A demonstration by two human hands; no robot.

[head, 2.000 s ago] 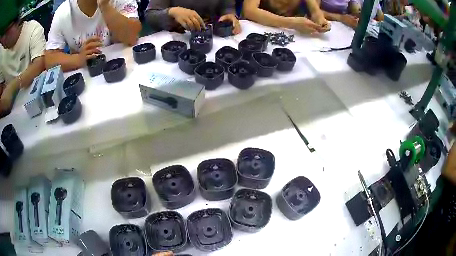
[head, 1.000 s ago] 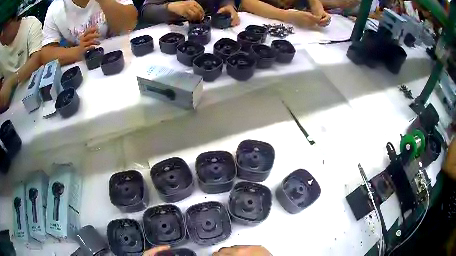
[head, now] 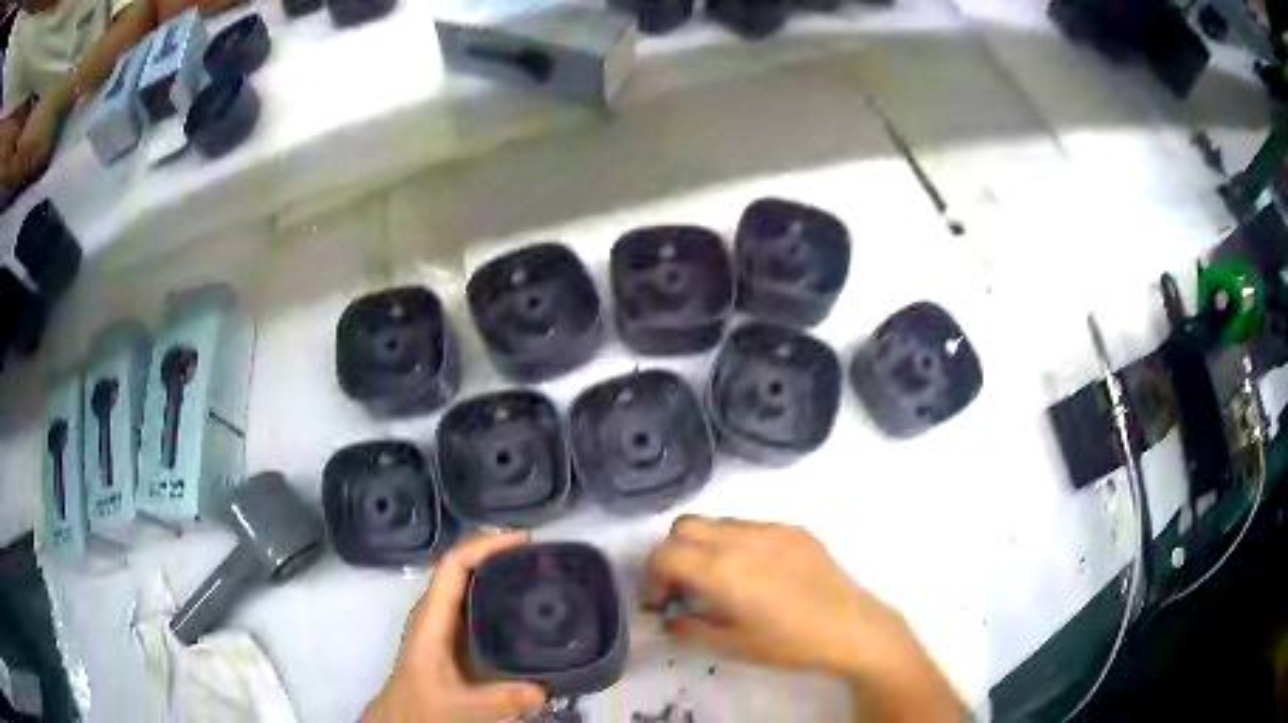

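My left hand [head: 441, 657] holds a dark square housing [head: 548, 616] by its left side, with the open side up and the round boss showing, near the bottom centre. My right hand [head: 756, 593] is just right of it, fingers curled together at a small dark part [head: 675, 607]; whether the fingertips grip it is unclear. Loose small parts [head: 661, 715] lie at the bottom edge below the hands. Several like housings [head: 640, 441] stand in two rows beyond, open side up. One more housing [head: 917, 369] stands apart at the right, with a white fleck inside.
Teal and white boxes [head: 187, 410] stand at the left beside a grey device [head: 269, 530] and a crumpled cloth [head: 212, 671]. A thin dark stick [head: 925, 177] lies beyond the housings. A metallic rod [head: 1116, 396] with cable and a green spool [head: 1232, 300] are at the right.
The view has tilted down, so the housings sit higher in the picture. Both hands, only partly visible at the bottom edge before, now show clearly, the left holding a housing.
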